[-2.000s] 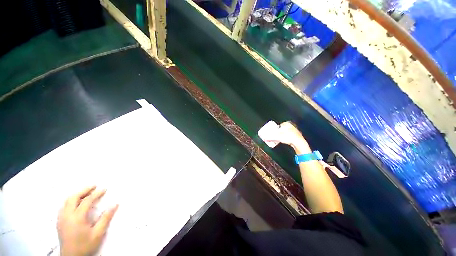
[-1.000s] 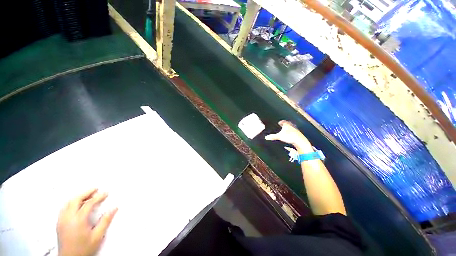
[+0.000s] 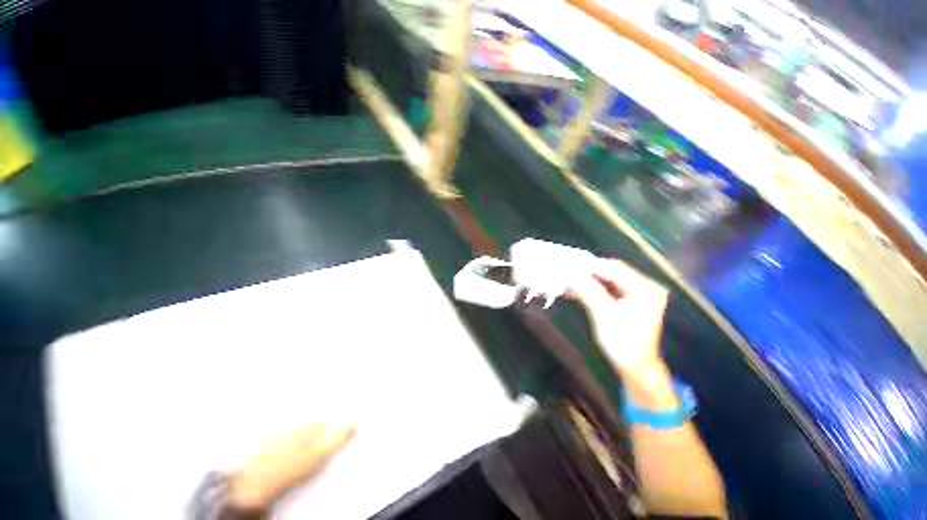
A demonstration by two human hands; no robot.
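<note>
My right hand [image 3: 625, 310], with a blue band at the wrist, is raised over the rusty rail at the belt's near side. It holds a white plug-in unit in two joined parts: a socket-face cover [image 3: 549, 268] at the fingers and an open housing [image 3: 486, 284], dark inside, at its left. Blur hides how the parts are joined. My left hand [image 3: 295, 459] is over the lower part of the white work sheet [image 3: 234, 376], blurred, and shows nothing in it; its fingers look close together.
The dark green conveyor belt [image 3: 732, 406] runs along the right beyond the rusty rail [image 3: 564, 350]. A cream post [image 3: 444, 122] stands at the belt's near edge. Black trays [image 3: 183, 61] stand at the back left. A yellow item [image 3: 12, 147] is at the far left. Blue wrapped goods [image 3: 813, 325] lie beyond.
The white block on the belt is gone from there, and my right hand now holds a white two-part unit nearer the sheet. My left hand has moved right. The view has turned left.
</note>
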